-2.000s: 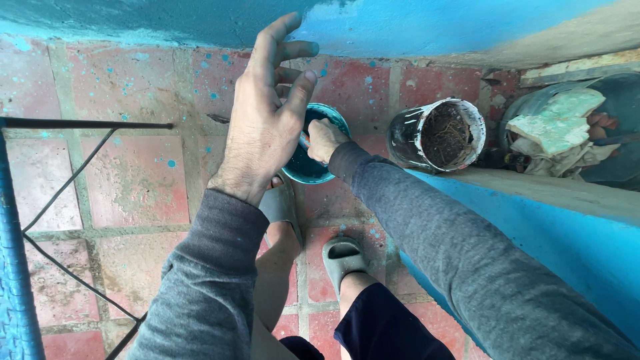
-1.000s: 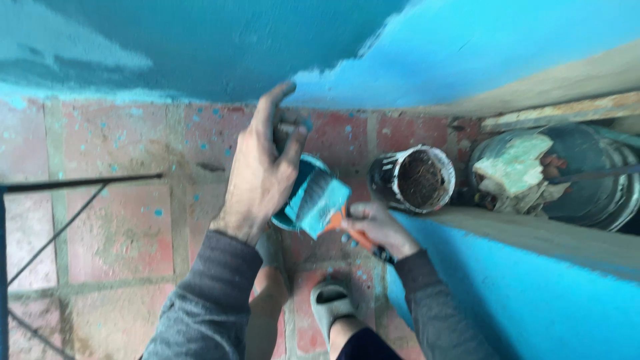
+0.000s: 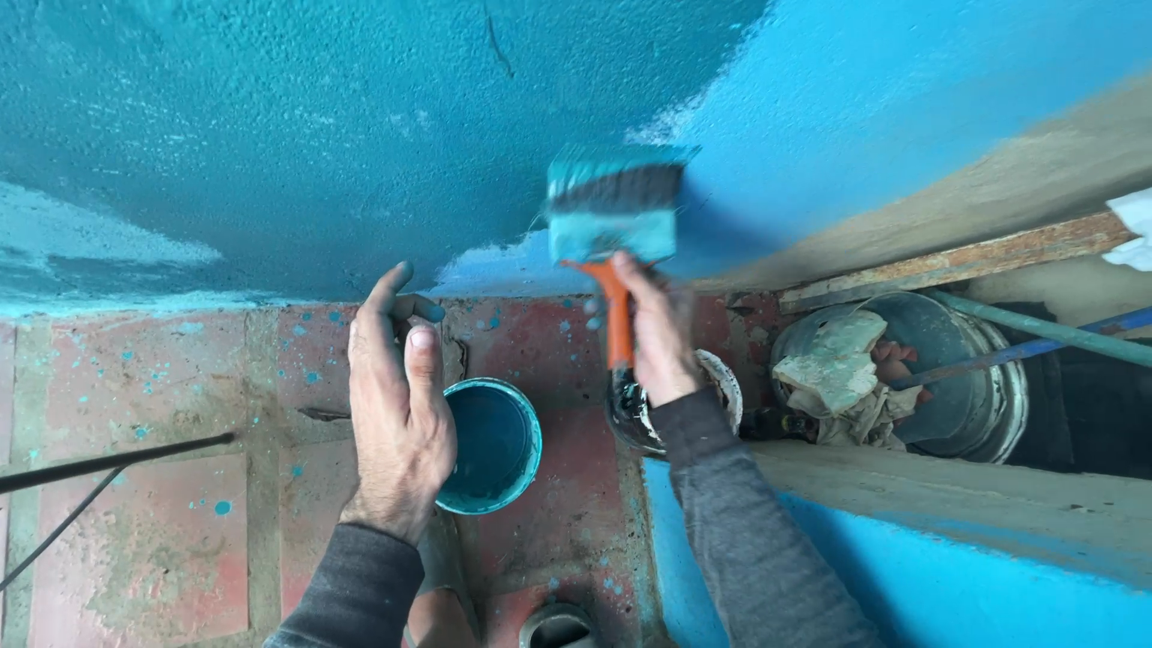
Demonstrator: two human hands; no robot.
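Note:
My right hand [image 3: 661,337] grips the orange handle of a wide paintbrush [image 3: 615,216], whose bristles carry teal paint. The bristles are at the wall [image 3: 360,135], by the border between darker teal and lighter blue paint; blur hides whether they touch it. My left hand [image 3: 402,396] holds nothing, its fingers curled apart and smudged with paint. Just right of it, partly behind the palm, a round tub of teal paint [image 3: 493,445] stands on the red tiled floor. A second, paint-smeared container [image 3: 723,387] is mostly hidden behind my right wrist.
At the right lies a large bucket [image 3: 972,387] with rags and rubble, crossed by poles [image 3: 1053,333]. A worn wooden board [image 3: 954,261] runs along the wall's base. A low blue ledge [image 3: 954,486] borders the right side. Dark thin rods [image 3: 117,461] show at left.
My right hand was down at the paint tub, then came out holding the loaded brush, and is now raised at the wall. The view has shifted toward the wall. My left hand remains empty.

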